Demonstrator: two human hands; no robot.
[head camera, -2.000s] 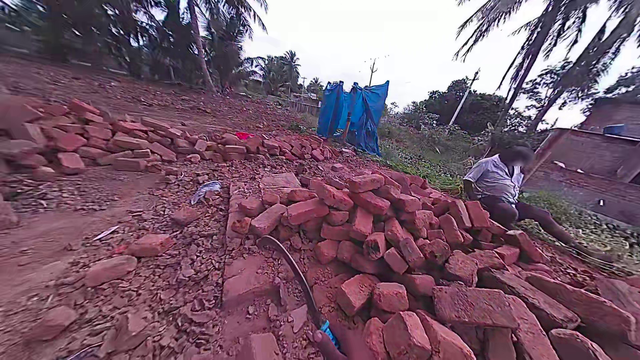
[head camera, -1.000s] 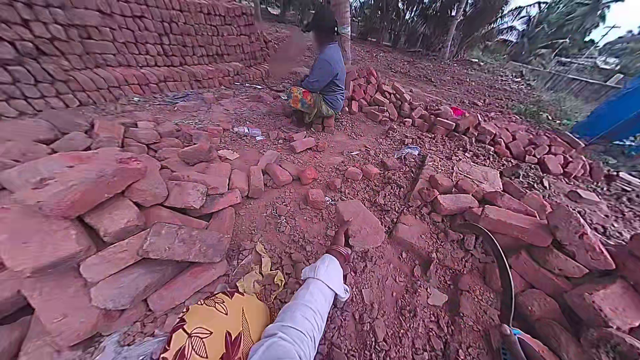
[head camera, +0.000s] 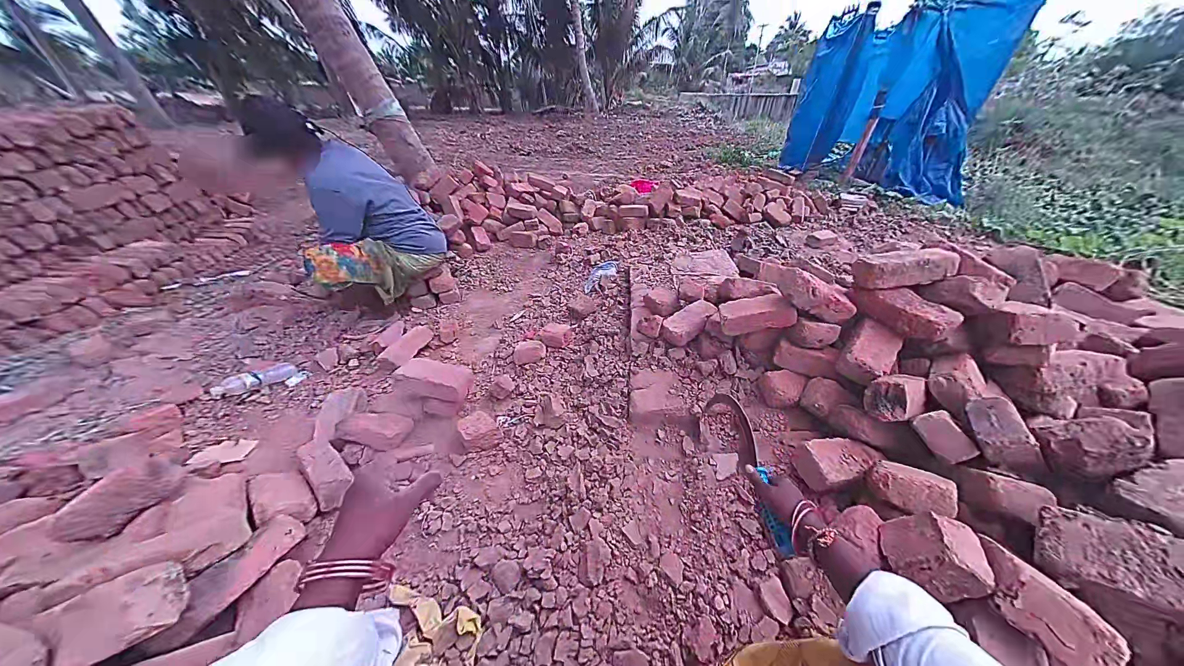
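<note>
My left hand (head camera: 384, 509), with bangles at the wrist, is raised at the lower left beside loose red bricks (head camera: 324, 472), fingers apart and nothing held. In my right hand (head camera: 782, 499) is the blue handle of a curved sickle (head camera: 740, 421); its dark blade points away from me over the rubble. A large heap of red bricks (head camera: 906, 314) rises right beside the sickle. Broken brick pieces (head camera: 592, 490) cover the ground between my hands.
A person (head camera: 370, 208) squats at the left near a stacked brick wall (head camera: 83, 203). A plastic bottle (head camera: 254, 379) lies on the ground. Farther off stand a low brick row (head camera: 629, 208), a palm trunk (head camera: 361, 83) and a blue tarpaulin screen (head camera: 916, 92).
My left hand, on a brick one second ago, is now off it and empty. The sickle stays in my right hand. The view has swung left, then partly back right.
</note>
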